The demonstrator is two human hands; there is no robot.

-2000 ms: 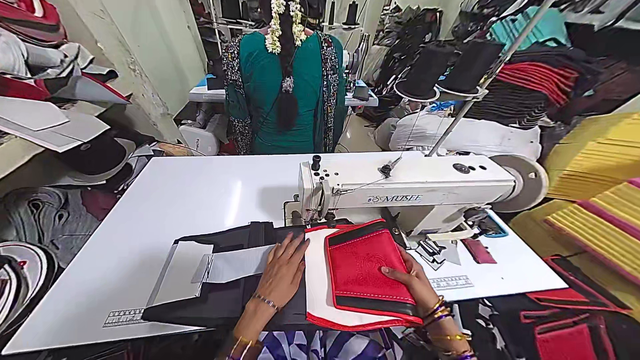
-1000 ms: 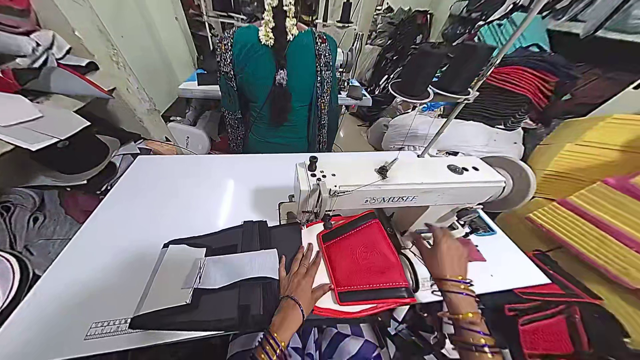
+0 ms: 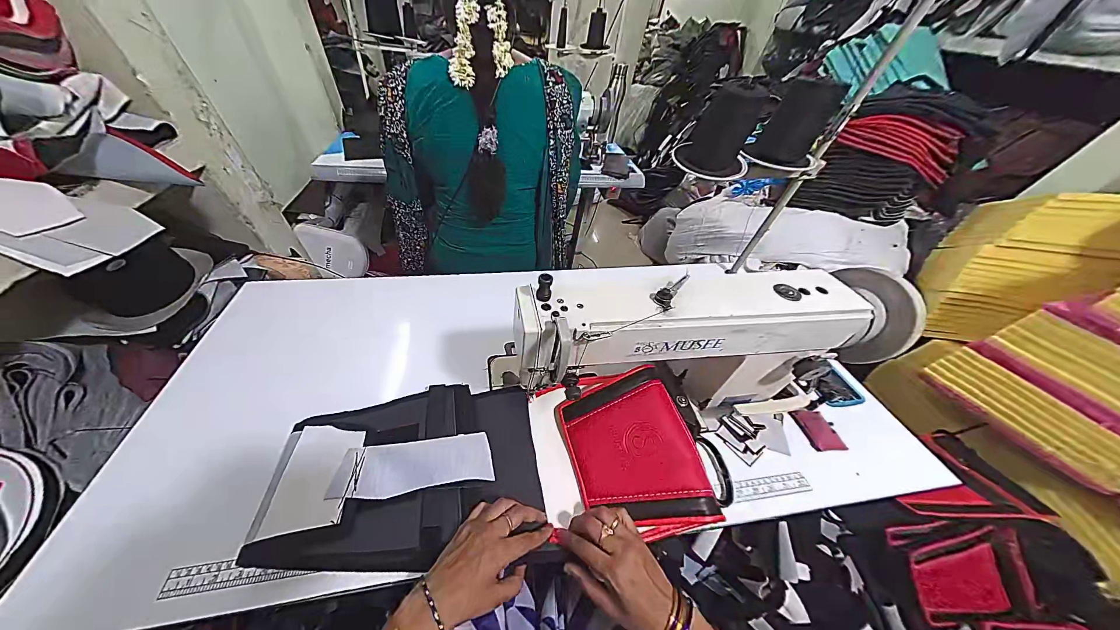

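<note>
A black fabric panel point(image 3: 376, 525) with two white pieces point(image 3: 429, 464) on it lies on the left part of the sewing table. Beside it, a red panel with black bands and an embossed mark point(image 3: 643, 446) rests over a white, red-edged piece point(image 3: 551, 464), its upper edge by the needle area of the white sewing machine point(image 3: 700, 319). At the near edge, where black and white pieces meet, my left hand point(image 3: 481, 556) pinches the black fabric's edge. Close beside it, my right hand point(image 3: 612, 556) grips the red edging between bent fingers.
A printed ruler scale point(image 3: 219, 577) marks the table's left corner. Small scraps point(image 3: 744, 437) and a dark red piece point(image 3: 820, 430) lie right of the machine. Yellow stacks point(image 3: 1032, 376) stand at the right. Ahead, a person in green point(image 3: 481, 157) sits with their back to me.
My right hand has come from beside the machine down to the near edge of the work. My left hand has moved down off the panels to meet it there.
</note>
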